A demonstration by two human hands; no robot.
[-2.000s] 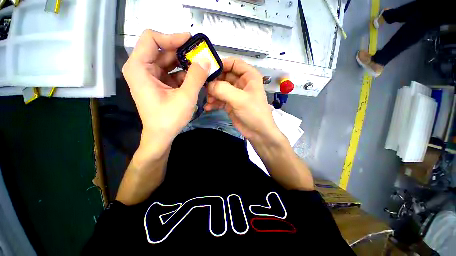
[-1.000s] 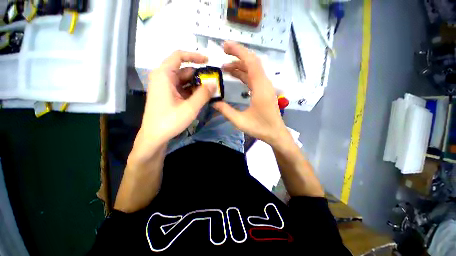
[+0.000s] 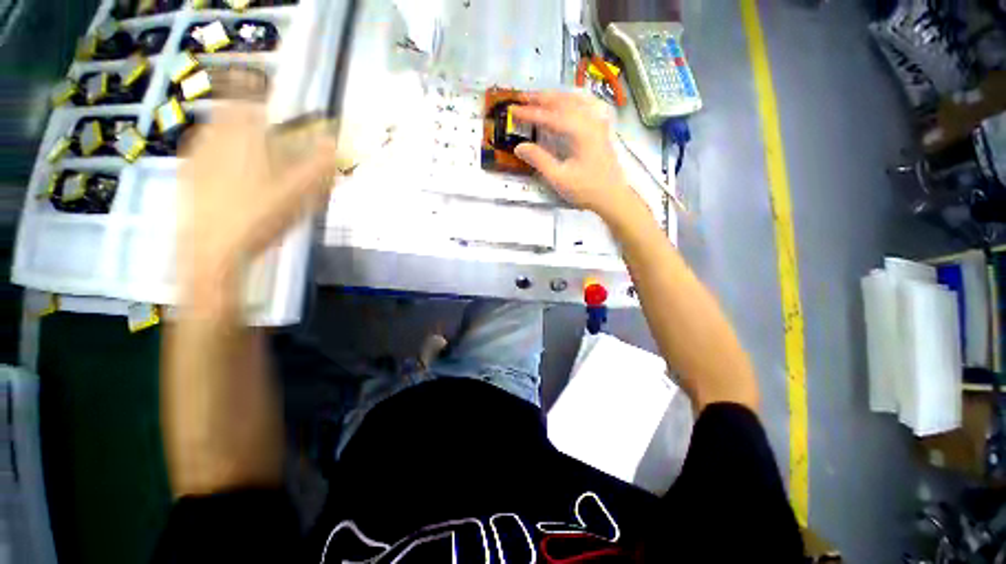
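A black watch housing (image 3: 510, 128) with a yellow edge sits at the orange-brown fixture (image 3: 493, 154) on the perforated plate. My right hand (image 3: 571, 141) reaches over it with thumb and fingers at the housing's right side. My left hand (image 3: 248, 182) is strongly blurred over the right part of the white blister tray (image 3: 66, 251); whether it holds anything cannot be told. The tray's pockets hold several black units with yellow-edged batteries (image 3: 91, 137).
A grey-green meter (image 3: 665, 77) and orange-handled cutters (image 3: 601, 79) lie at the bench's back right. A thin pale stick (image 3: 654, 174) lies right of my right hand. A red push button (image 3: 596, 294) is on the front edge. White sheets (image 3: 613, 405) are below the bench.
The hands have parted. The right hand has moved forward to the fixture with the housing; the left has moved left over the tray. The view shows more of the tray and the bench's back.
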